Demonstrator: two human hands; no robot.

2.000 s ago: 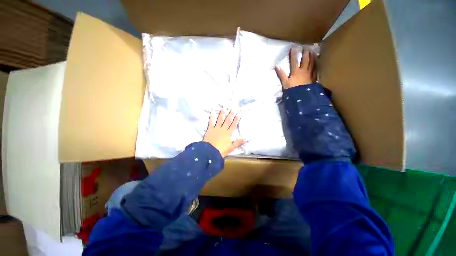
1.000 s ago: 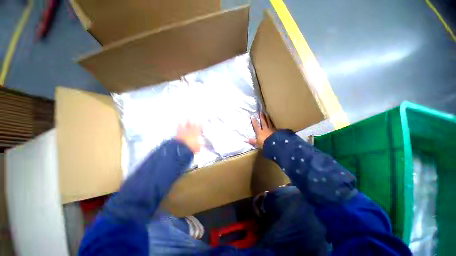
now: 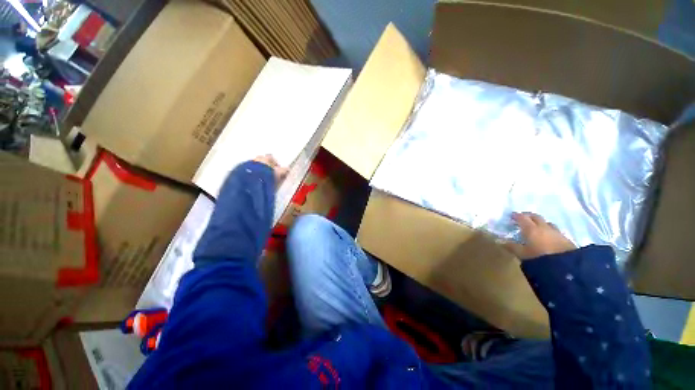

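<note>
The open shipping carton stands at the right, with two shiny silvery-white bagged packs lying side by side at its top. My right hand rests on the near edge of the packs, fingers spread, holding nothing. My left hand is at the near right edge of the white-topped stack of layer pads, left of the carton. Its fingers are partly hidden by the sleeve, and whether it grips a sheet cannot be told.
Sealed cartons with red tape stand at the left, with a red and blue tape dispenser near them. Flattened cartons stand behind the pads. A red object is on the floor between the feet.
The view has turned left. My left hand has left the bagged packs and moved to the layer pads. My right hand is still on the packs, now at their near edge.
</note>
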